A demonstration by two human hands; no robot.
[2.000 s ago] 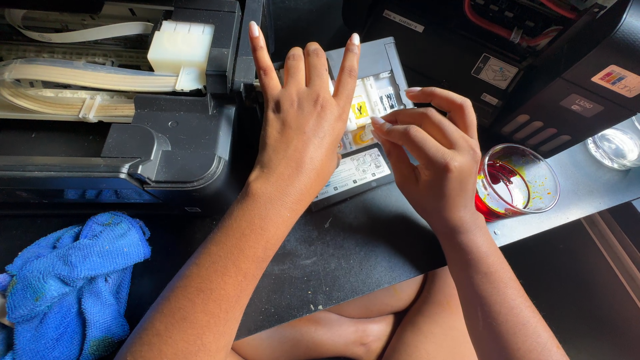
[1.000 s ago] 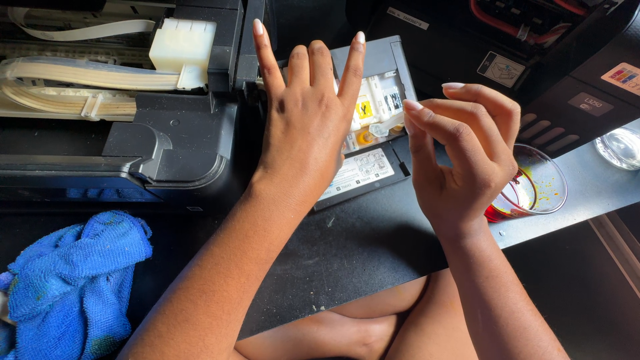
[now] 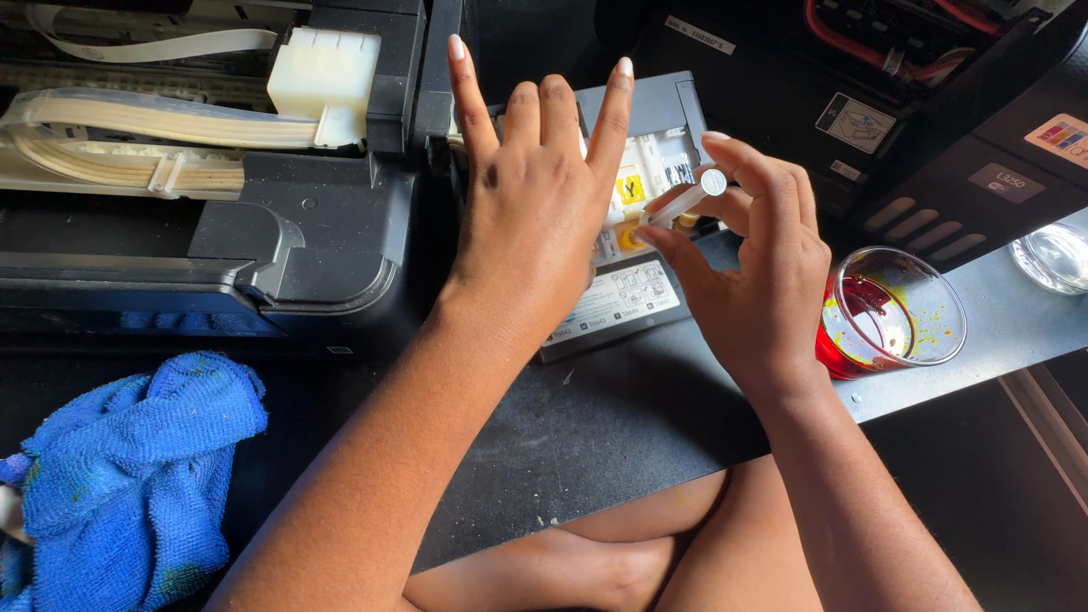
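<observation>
My left hand (image 3: 540, 183) lies palm down over the ink tank unit (image 3: 642, 85), its index and little fingers spread; whatever is beneath its palm is hidden. Between the thumb and fingers of my right hand (image 3: 765, 255) is a small translucent plastic stopper (image 3: 690, 197) with a round disc end, held just above the tank openings. A yellow label (image 3: 631, 189) marked Y shows between my hands, with a yellow-orange cap (image 3: 631, 236) below it. The unit's printed lid (image 3: 614, 302) lies folded toward me.
An Epson-style printer (image 3: 340, 229) with ribbon tubes (image 3: 170, 119) stands open at left. A blue microfiber cloth (image 3: 161, 459) lies at lower left. To the right are a clear cup of red liquid (image 3: 888, 314), a glass dish (image 3: 1054, 255) and a black printer body (image 3: 960, 153).
My right hand moved right from the tank unit, then back left toward it. The stopper now shows plainly in its fingers. My left hand has stayed in place.
</observation>
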